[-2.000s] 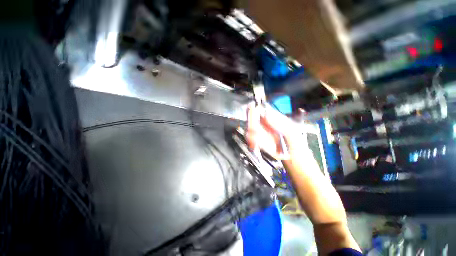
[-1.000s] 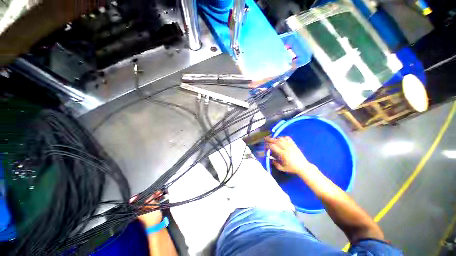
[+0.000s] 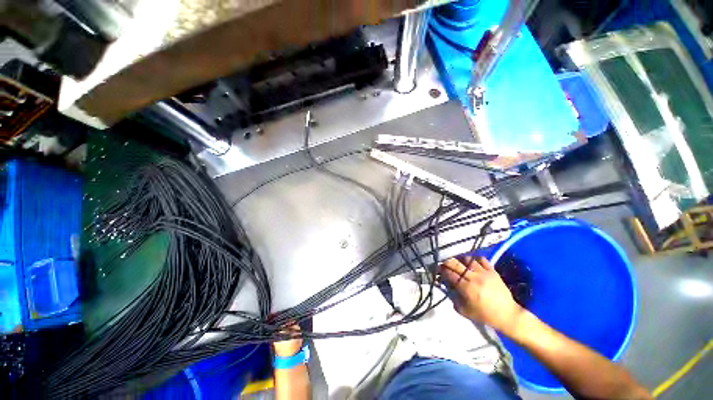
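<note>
Black cables (image 3: 352, 281) run from the thick bundle (image 3: 199, 258) at left across the table's front edge to the right. My left hand (image 3: 287, 334), with a blue wristband, is around some cables at the lower middle; its fingers are partly hidden by them. My right hand (image 3: 477, 291) is at the cables over the pale lap cloth, left of the blue bucket, fingers bent; whether it grips one is unclear. Two silver-grey bars (image 3: 430, 178) lie on the table at an angle, with cables leaving the nearer one.
The grey metal table (image 3: 313, 223) lies before the press, with its upright columns (image 3: 410, 55) and brown-edged plate (image 3: 234, 55). A large blue bucket (image 3: 578, 297) with black bits stands at right. A light blue box (image 3: 524, 101) is at back right. Blue bins (image 3: 43, 234) are at far left.
The view has swung, shifting the table and bars rightward in the picture. My right hand has moved from the bucket's rim to the cables over the lap. My left hand stays at the cables.
</note>
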